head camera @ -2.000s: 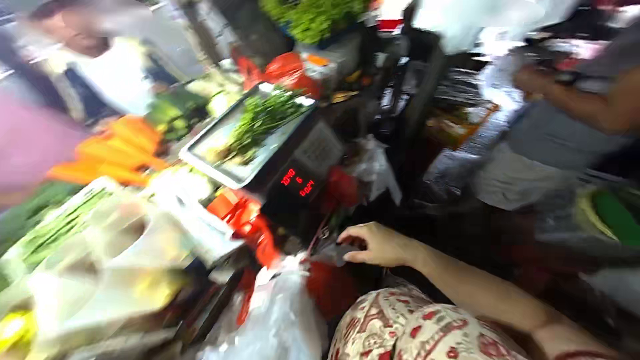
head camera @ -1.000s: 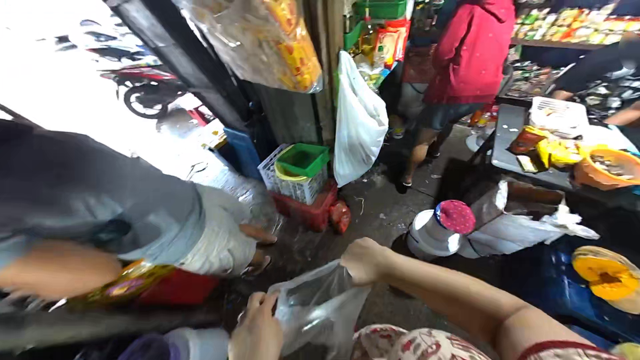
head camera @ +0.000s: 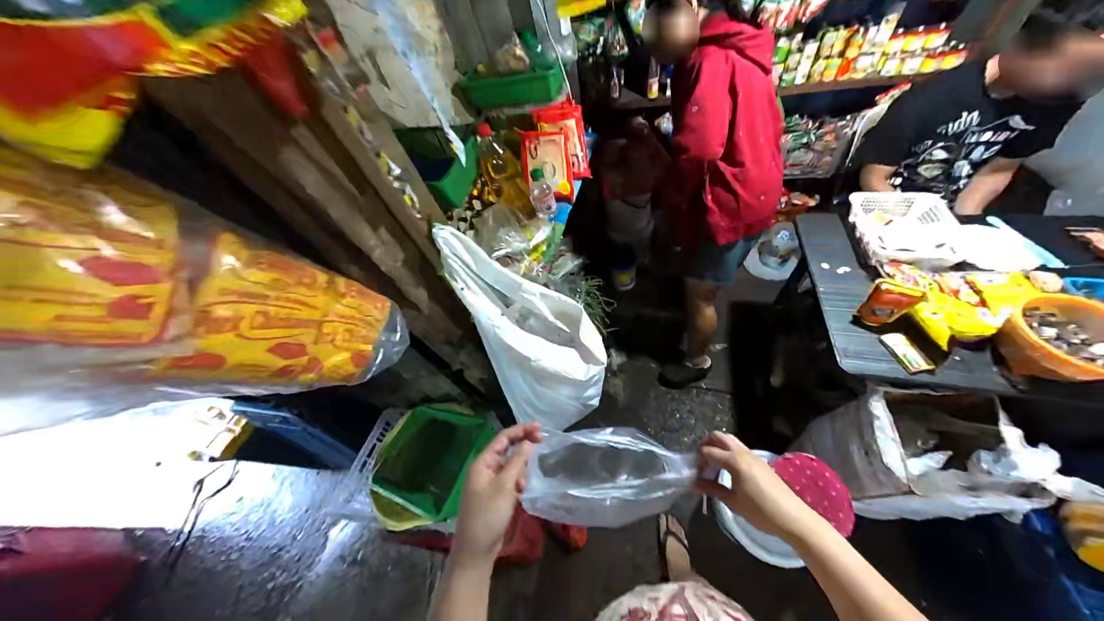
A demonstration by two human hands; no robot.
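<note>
A clear plastic bag (head camera: 608,483) is stretched between my two hands, its mouth spread and facing up. My left hand (head camera: 496,487) pinches one side of its rim between thumb and fingers. The opposite side of the rim is gripped by my right hand (head camera: 750,483). Nothing can be made out inside the bag. Just beyond it hangs a white sack (head camera: 535,345), its top gaping. A green plastic basket (head camera: 431,466) stands left of my left hand, and a pink dotted lid (head camera: 815,492) lies on a white bucket behind my right forearm.
Yellow printed packs (head camera: 276,319) in clear plastic hang at the left beside a wooden post. A person in a red hooded jacket (head camera: 724,129) stands ahead. At the right, a dark table (head camera: 828,285) bears packets and an orange basin (head camera: 1048,349); a person in black (head camera: 949,129) is behind it.
The view has swung from a produce stall with a scale to this aisle. My hands held the bag bunched a second ago; now they are farther apart with its mouth spread.
</note>
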